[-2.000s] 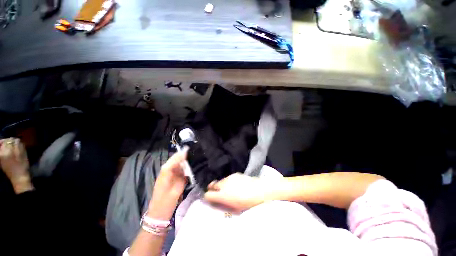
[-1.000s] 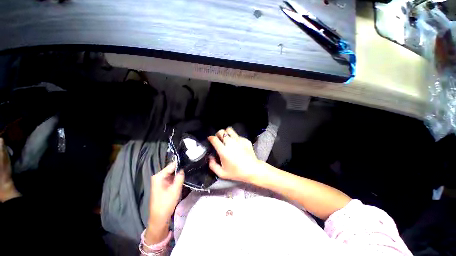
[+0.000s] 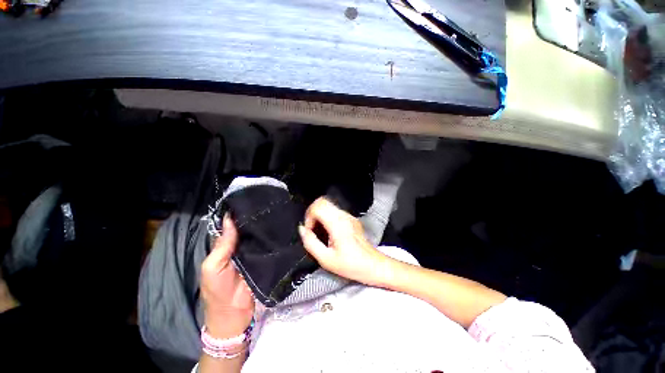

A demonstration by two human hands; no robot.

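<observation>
A black fabric piece (image 3: 271,237) with pale frayed threads along its edges lies spread over my lap. A white lining (image 3: 255,182) shows along its top edge. My left hand (image 3: 227,280) holds its left side, thumb on top. My right hand (image 3: 339,240) is at its right side, thumb and index fingertips together; whether they pinch the fabric, a thread or a small tool is too small to tell. Grey striped cloth (image 3: 383,207) shows to the right and under the work.
The dark grey table (image 3: 219,51) runs across the top. Snips with blue cord (image 3: 456,40) lie near its right corner. A pale machine table (image 3: 561,95) and a clear plastic bag (image 3: 634,124) are at right. Part of another person's hand (image 3: 6,297) shows at far left.
The fabric, bunched and folded before, is now spread flat with its dark face up. My left hand has its thumb on top. My right hand's fingers have drawn together near the right edge.
</observation>
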